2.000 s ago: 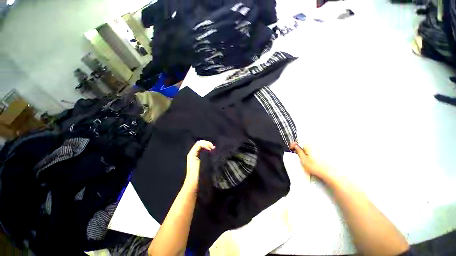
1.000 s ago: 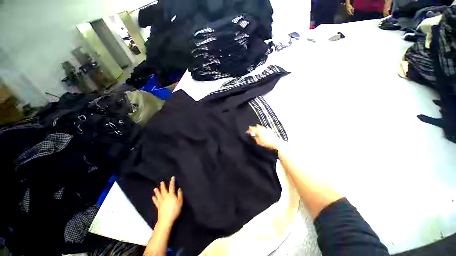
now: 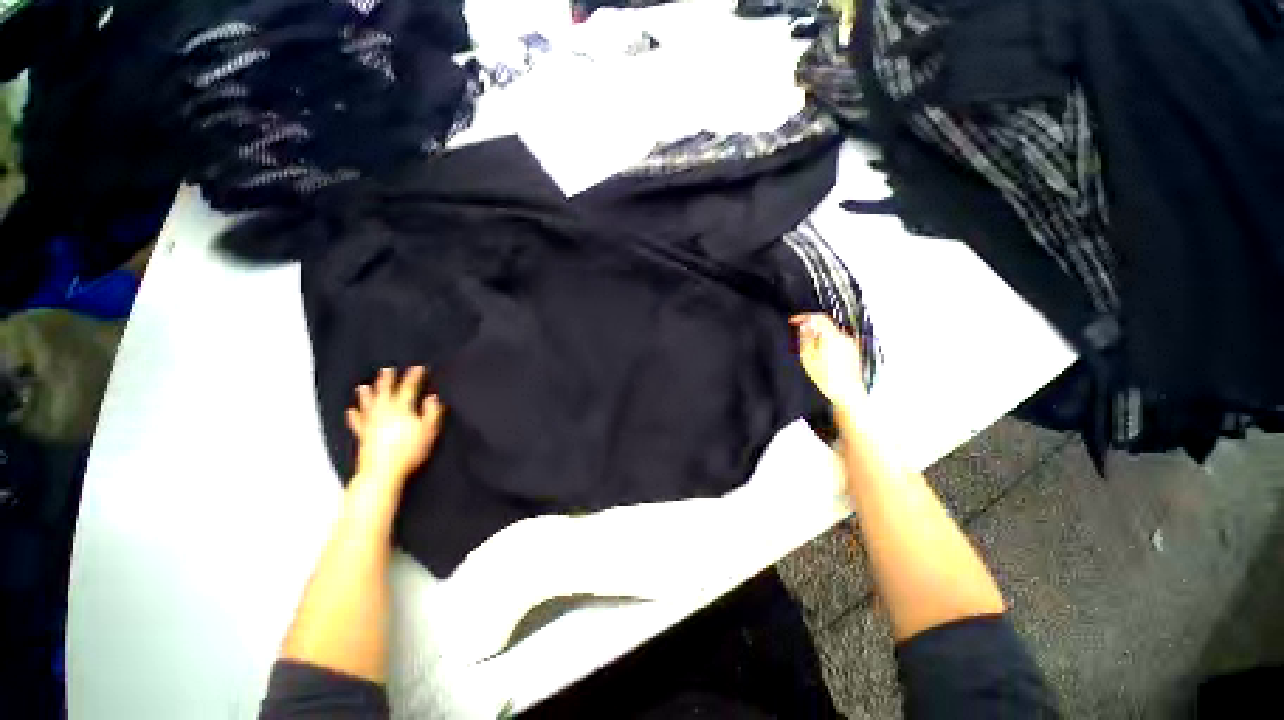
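A black garment (image 3: pixel 592 366) lies spread on the white worktable (image 3: pixel 141 521), with a striped black-and-white facing (image 3: pixel 834 281) showing at its right edge. My left hand (image 3: pixel 394 422) rests flat on the garment's left part with the fingers spread. My right hand (image 3: pixel 828 352) is at the garment's right edge beside the facing, with its fingers curled. A small reddish spot shows at its fingertips; I cannot tell whether it holds snips or cloth.
A pile of black and check garments (image 3: pixel 282 113) stands at the far left. Another heap of black and plaid garments (image 3: pixel 1014 183) hangs over the right table edge. A blue patch (image 3: pixel 99 288) is at the left. Speckled floor (image 3: pixel 929 535) shows at the lower right.
The view has swung right. The round striped opening seen on the garment at first is no longer visible, and the cloth lies flatter. My left hand has gone from raised fingers to lying flat.
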